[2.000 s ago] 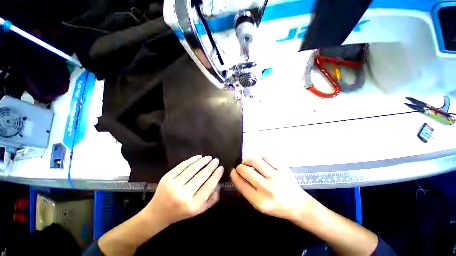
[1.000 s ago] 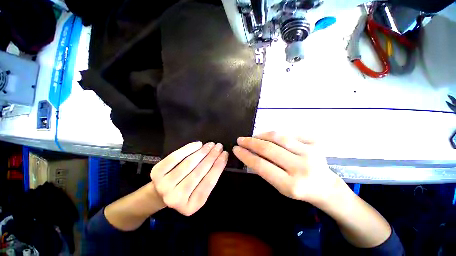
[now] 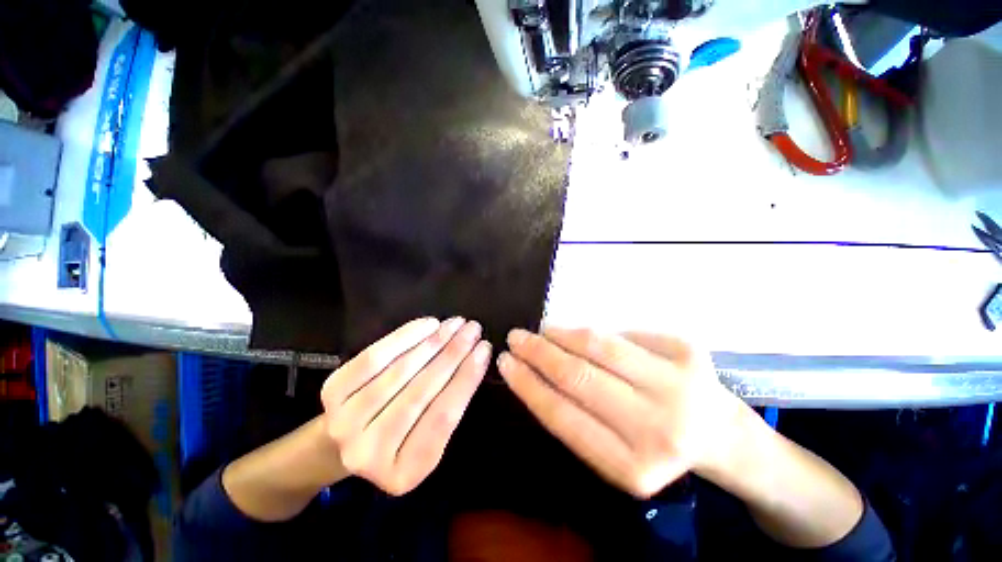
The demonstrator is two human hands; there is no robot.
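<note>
A dark brown-black garment panel (image 3: 440, 209) lies on the white table and hangs over its front edge. Its right edge runs up to the presser foot (image 3: 561, 123) of the sewing machine (image 3: 582, 49). My left hand (image 3: 407, 401) and my right hand (image 3: 610, 401) are at the table's front edge, fingertips close together on the panel near its right border. The fingers of both hands lie together, fingertips on the cloth. Both thumbs are hidden, so whether the cloth is pinched below cannot be seen.
Red-handled scissors (image 3: 824, 110) lie right of the needle. Snips (image 3: 989, 233) are cut off at the right rim. A ruler tape (image 3: 857, 386) runs along the front edge. More dark cloth (image 3: 236, 165) lies folded at the left. A cardboard box (image 3: 137, 406) is below the table.
Since two seconds ago the view has moved closer to the needle. Since one second ago both hands are slightly lower in the picture, still at the panel's right border.
</note>
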